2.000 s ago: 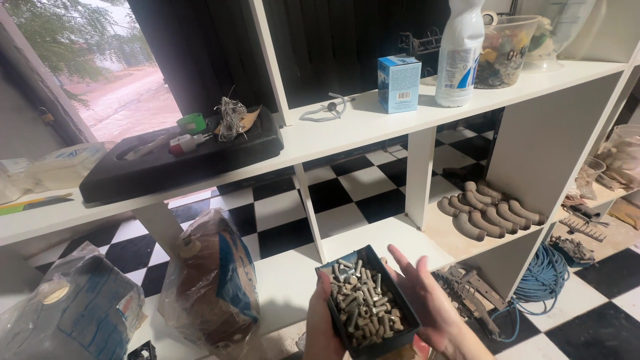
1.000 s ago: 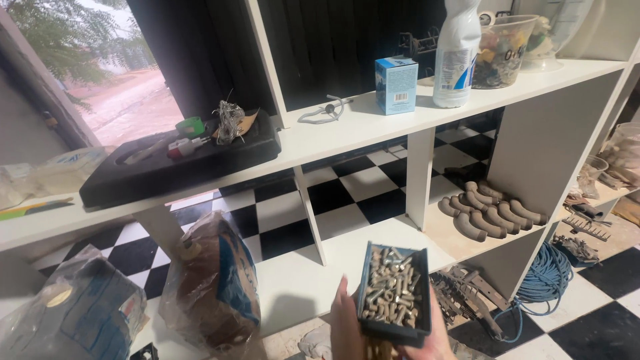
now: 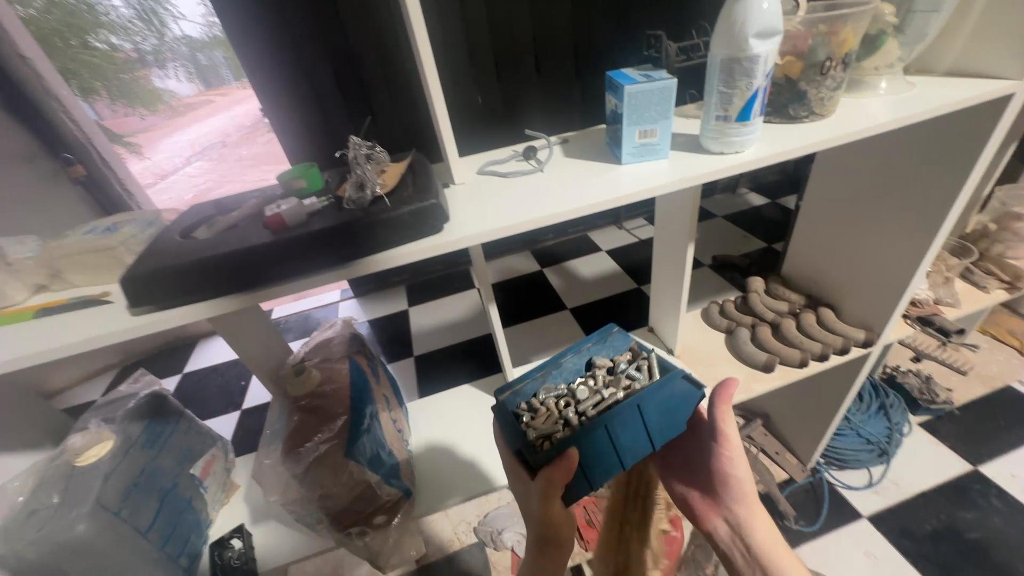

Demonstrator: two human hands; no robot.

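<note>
A blue plastic parts bin (image 3: 632, 436) full of metal bolts (image 3: 580, 396) is held up in front of the lower shelves, tilted so that its contents show. My left hand (image 3: 540, 488) grips its near left corner, thumb on the side wall. Against the bin's right end and underside rests my right hand (image 3: 712, 464), with the thumb pointing up and the fingers partly hidden beneath the bin.
On the white shelf (image 3: 560, 180) stand a light blue box (image 3: 640, 116), a white bottle (image 3: 740, 80) and a black tray (image 3: 288, 240). Curved pipe elbows (image 3: 788, 328) lie on a lower shelf at right, above a coiled blue hose (image 3: 864, 424). Plastic-wrapped packages (image 3: 344, 432) sit at lower left.
The bin has turned from roughly upright in view to slanting sideways, so its ribbed side now shows. My right hand, mostly behind the bin a second ago, shows at its right end.
</note>
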